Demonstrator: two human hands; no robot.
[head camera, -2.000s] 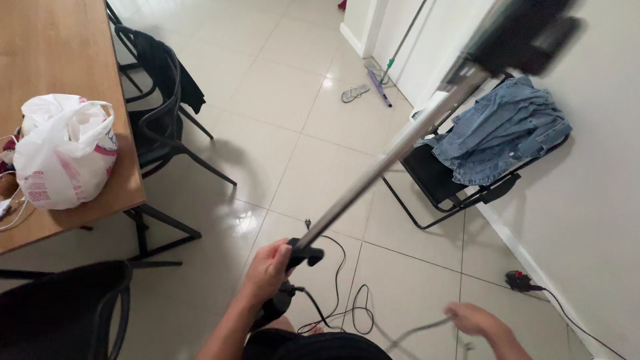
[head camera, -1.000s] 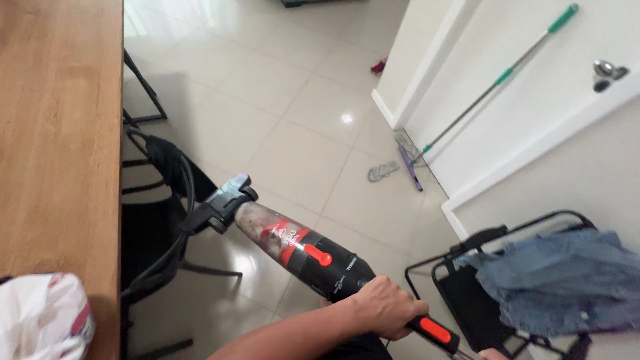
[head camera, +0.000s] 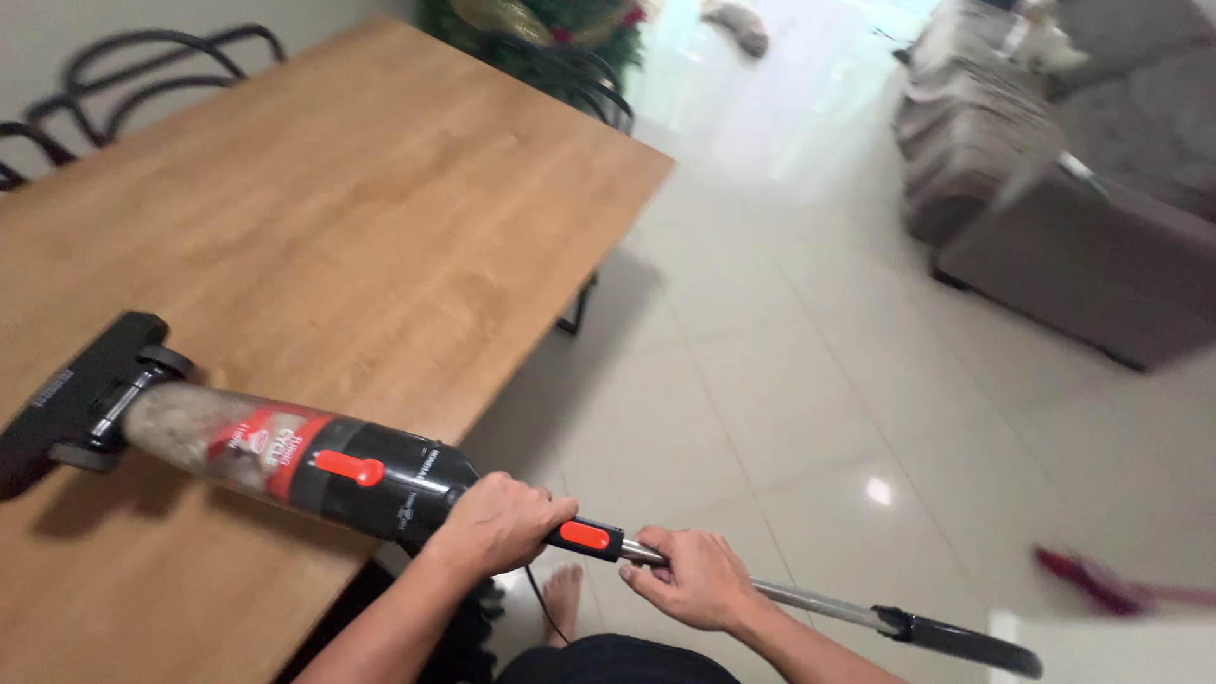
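A black and red Mondial stick vacuum cleaner (head camera: 380, 484) lies across my view, its clear dust container (head camera: 204, 432) filled with greyish dust. My left hand (head camera: 508, 522) is closed around its black handle, just beside the motor body. My right hand (head camera: 698, 575) grips the metal tube (head camera: 817, 600), which ends in a black hand grip (head camera: 969, 644) at the lower right. At the other end, the black floor nozzle (head camera: 85, 408) is over the wooden table (head camera: 361, 237); whether it touches the tabletop I cannot tell. A thin cord hangs below the handle.
Black chairs (head camera: 152, 85) stand behind the table. A decorated green tree (head camera: 541, 28) is past its far corner. At the right is a grey sofa (head camera: 1073, 256) with a striped cover. A cat-like shape (head camera: 736, 27) lies on the tiled floor. A red broom-like object (head camera: 1092, 579) is at the lower right.
The view has swung a lot, to the table and sofa. The vacuum's nozzle end, earlier beside a chair, is now over the table. My right hand now grips the metal tube in plain sight.
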